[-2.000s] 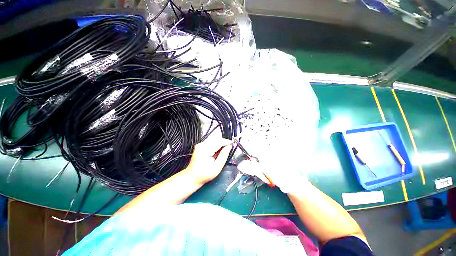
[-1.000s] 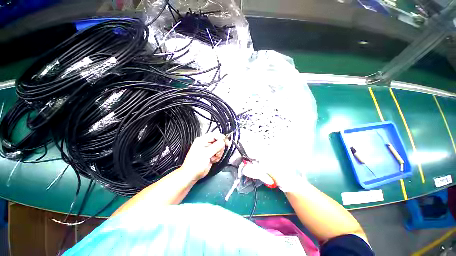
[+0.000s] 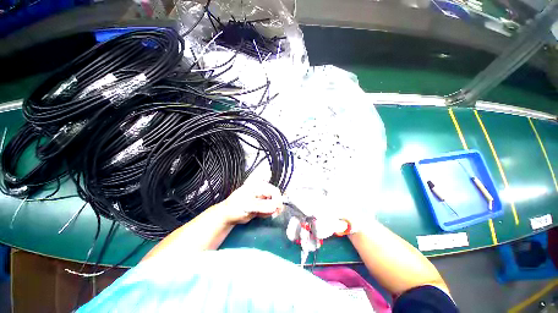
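Black cable coils point(image 3: 202, 165) with shiny bands lie piled at the left. My bare left hand point(image 3: 260, 198) is at the right edge of the nearest coil, fingers pinched on a cable end; the tip is too small to make out. My gloved right hand point(image 3: 318, 229) holds scissors point(image 3: 308, 224) with red handles, blades pointing toward my left hand. A clear plastic bag point(image 3: 342, 122) with tiny dark and pale bits lies beyond my hands. A second clear bag point(image 3: 293, 36) behind it holds short black pieces.
A blue tray point(image 3: 437, 220) with two thin-shafted hand tools point(image 3: 483, 191) is on the green bench point(image 3: 401, 208) at the right. White labels point(image 3: 442, 241) are near it. A pink cloth point(image 3: 352, 280) is at the bench edge by my lap. A metal bar stands at the upper right.
My left hand has moved down and slightly right, off the coil's inner edge. My right hand and the scissors have moved down toward the bench edge, and the glove and scissors have turned.
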